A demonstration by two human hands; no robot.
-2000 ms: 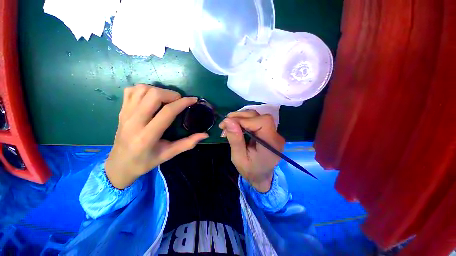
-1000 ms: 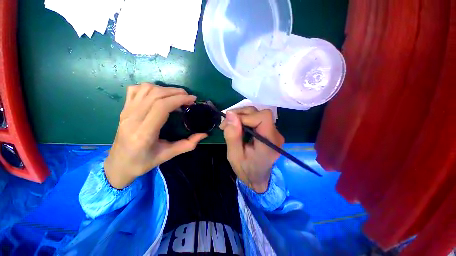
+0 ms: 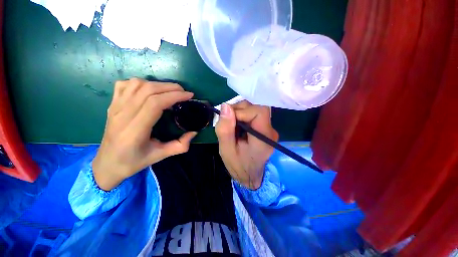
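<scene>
My left hand (image 3: pixel 143 128) holds a round dark lens assembly (image 3: pixel 192 115) between its thumb below and index finger above, over the green bench near its front edge. My right hand (image 3: pixel 247 143) holds a thin black stick tool (image 3: pixel 281 148) like a pen. The tool's front end is at the right rim of the lens assembly; its back end points down to the right. A white wipe (image 3: pixel 228 104) shows partly behind my right fingers; I cannot tell whether they pinch it.
A translucent bottle (image 3: pixel 261 65) with a round lid (image 3: pixel 231 30) lies beyond my right hand. White wipe stacks (image 3: pixel 145 22) lie at the back left. A red foam tray (image 3: pixel 17 150) is at the left edge. A tall red tray pile (image 3: pixel 396 110) stands at the right.
The view has shifted, so the left tray shows less. Both hands and the lens assembly sit slightly further left in the picture. The grips look the same.
</scene>
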